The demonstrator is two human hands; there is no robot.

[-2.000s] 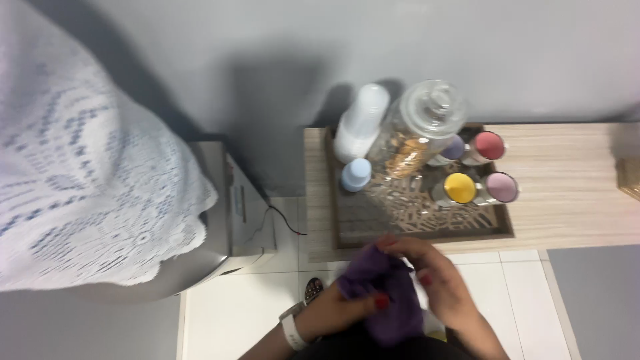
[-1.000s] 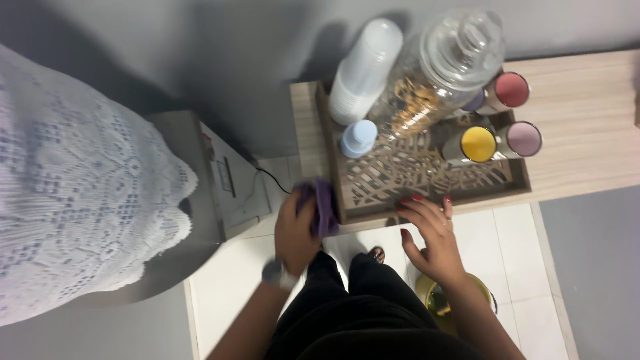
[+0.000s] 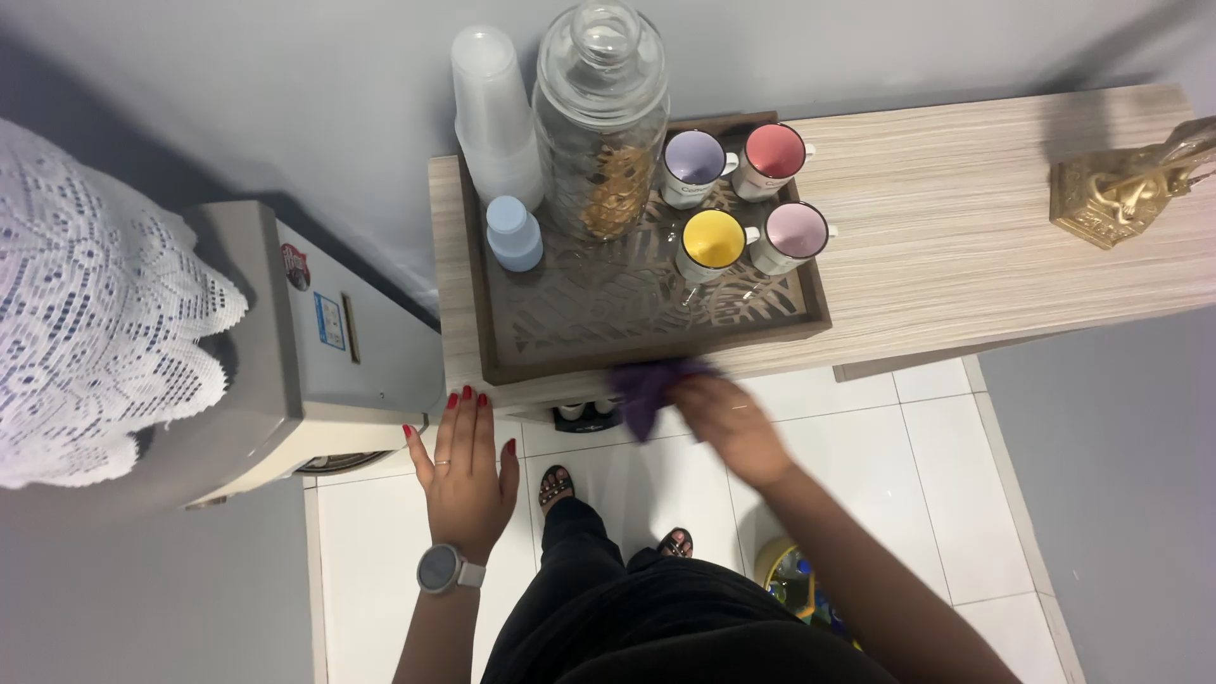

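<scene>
My right hand [image 3: 730, 426] is closed on a purple cloth [image 3: 654, 391], slightly blurred, at the front edge of a light wood-grain shelf [image 3: 936, 228], just in front of the tray. With fingers extended and nothing in it, my left hand [image 3: 467, 475] rests its fingertips at the shelf's front left corner. On the shelf stands a brown tray with a leaf-pattern base [image 3: 655, 353]. It holds a large lidded glass jar [image 3: 603, 123] with brown contents, stacked clear plastic cups [image 3: 496, 114], a light-blue bottle [image 3: 514, 234] and several mugs, among them a yellow-lined one [image 3: 712, 242].
A gold figurine [image 3: 1111, 199] stands at the shelf's right end. Left of the shelf is a grey and cream appliance [image 3: 356, 323], beside a white lace cover [image 3: 104, 313]. A yellow bucket with bottles [image 3: 781, 570] sits on the tiled floor near my feet.
The purple cloth, under my left hand at the tray's left end one second ago, is now in my right hand at the shelf's front edge. My left hand has let it go.
</scene>
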